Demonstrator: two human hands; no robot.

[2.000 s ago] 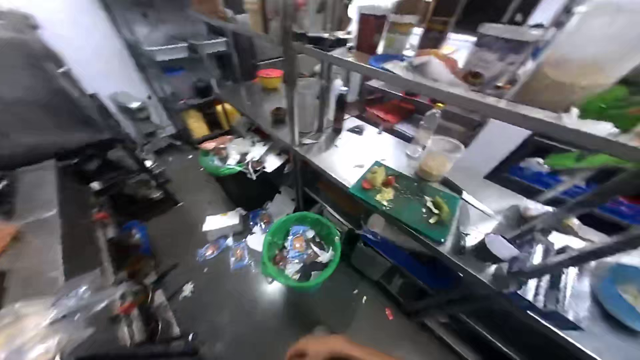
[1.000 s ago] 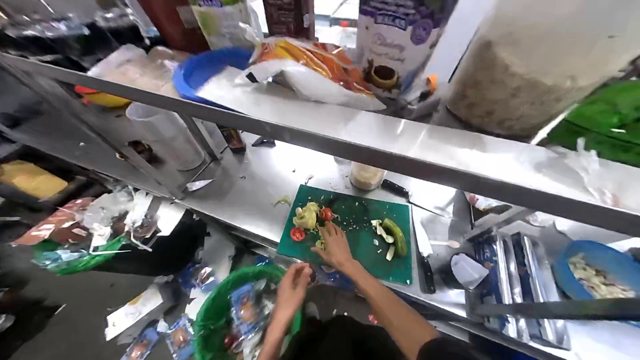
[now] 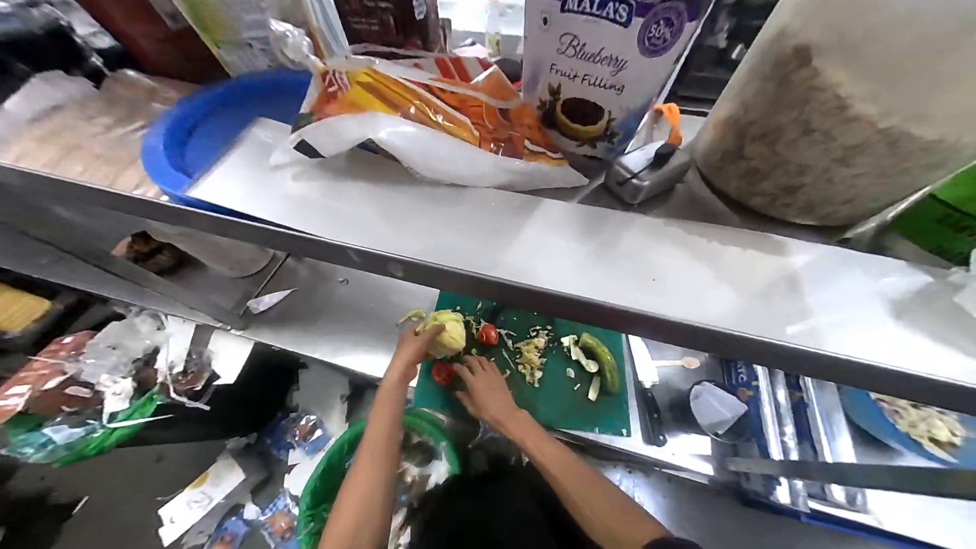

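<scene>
My left hand point(image 3: 412, 349) grips a pale green leafy vegetable, apparently a piece of cabbage or lettuce point(image 3: 446, 334), over the left part of the green cutting board point(image 3: 595, 415). My right hand point(image 3: 485, 387) is low over the board, fingers spread, its tips near a cut tomato point(image 3: 442, 373); whether it touches the tomato I cannot tell. Another tomato piece point(image 3: 488, 334) lies just above. Chopped pale scraps point(image 3: 531, 357) are at the board's middle. A dark green cucumber-like vegetable point(image 3: 601, 361) lies at the right with pale peelings point(image 3: 581, 355). A black-handled knife point(image 3: 650, 412) rests beside the board.
A steel shelf point(image 3: 488, 290) crosses above the counter, holding a blue basin point(image 3: 171, 156), a plastic packet point(image 3: 435, 114), a fruit filling pouch point(image 3: 602, 76) and a large tub point(image 3: 831, 122). Below stands a green-lined bin point(image 3: 313, 488). At right are foil-like rolls point(image 3: 770, 427) and a blue plate point(image 3: 862, 408).
My left hand has moved from beside the board's near edge up to the leafy vegetable and taken hold of it. The vegetable has shifted left. The view first swung toward the counter.
</scene>
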